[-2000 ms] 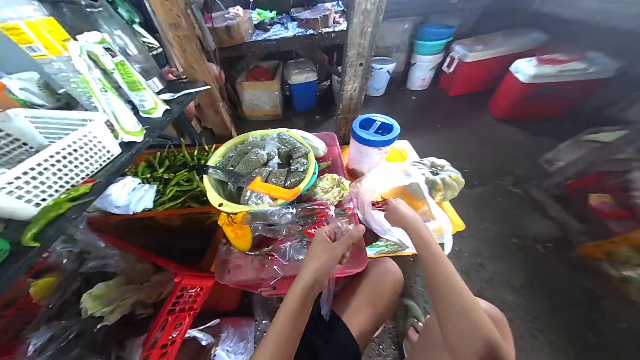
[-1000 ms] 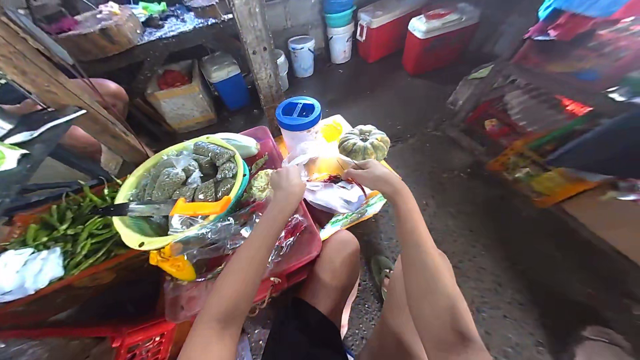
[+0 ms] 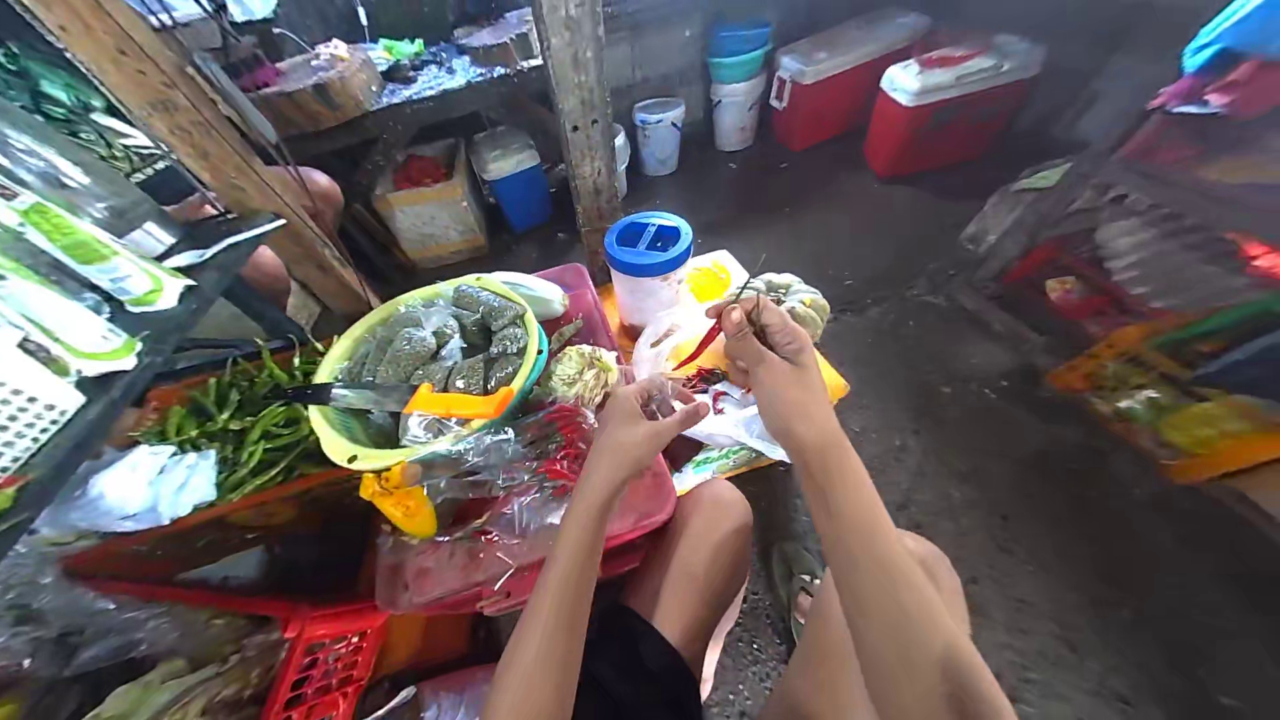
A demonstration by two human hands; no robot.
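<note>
My right hand (image 3: 765,350) pinches red chili peppers (image 3: 698,346) by their dark stems, above an open white plastic bag (image 3: 735,420) where more red chilies lie. Close by on its left, my left hand (image 3: 640,415) holds a small clear plastic bag (image 3: 662,398); what is inside it I cannot tell. Clear bags of red chilies (image 3: 565,445) rest on the red plastic lid (image 3: 640,505) below my left hand. Beside them stands a yellow basin (image 3: 330,440) with several bagged portions of dark, grainy stuff and an orange-handled knife (image 3: 460,402) across its rim.
A blue-lidded plastic container (image 3: 648,270) and a ribbed squash (image 3: 795,300) stand beyond my hands. Green chilies (image 3: 240,425) fill a crate at left. A wooden post (image 3: 580,130) rises behind. Red coolers (image 3: 945,110) sit at the back. Another person's knee (image 3: 310,200) shows at left.
My right hand has risen off the white bag and now holds red chilies up in view. The view has swung left since one second ago.
</note>
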